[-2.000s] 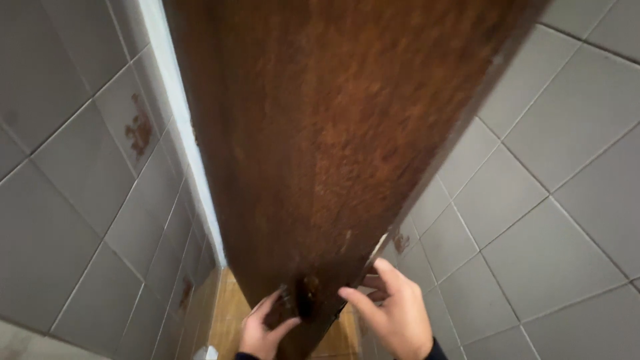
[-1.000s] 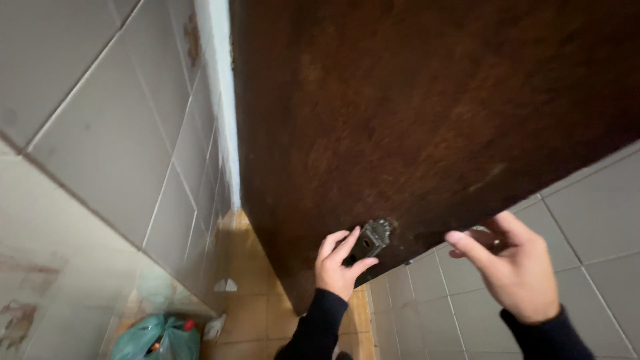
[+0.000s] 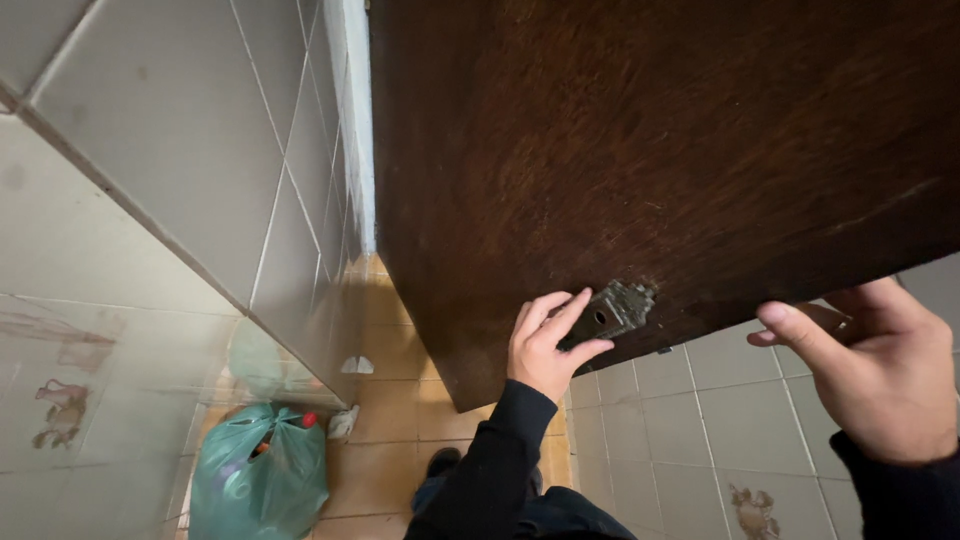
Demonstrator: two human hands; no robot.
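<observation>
A dark brown wooden door point(image 3: 570, 150) fills the upper middle and right. On its face, near the free edge, is an ornate dark metal lock plate point(image 3: 619, 311) with a round hole. My left hand point(image 3: 544, 345) has its fingers and thumb around the plate's lower end. At the door's edge to the right is my right hand point(image 3: 885, 360), thumb toward the near face and fingers partly hidden. A small brownish thing shows between thumb and fingers; whether the hand holds it is unclear.
A tied green plastic bag point(image 3: 262, 472) stands on the orange tiled floor point(image 3: 375, 465) at lower left, beside a crumpled white piece point(image 3: 343, 422). Grey tiled walls point(image 3: 172, 150) flank the door, with a white frame point(image 3: 352, 112) at its left side.
The view has shifted, bringing the green bag into sight. Since two seconds ago, my right hand has moved away from my left, farther right along the door's edge.
</observation>
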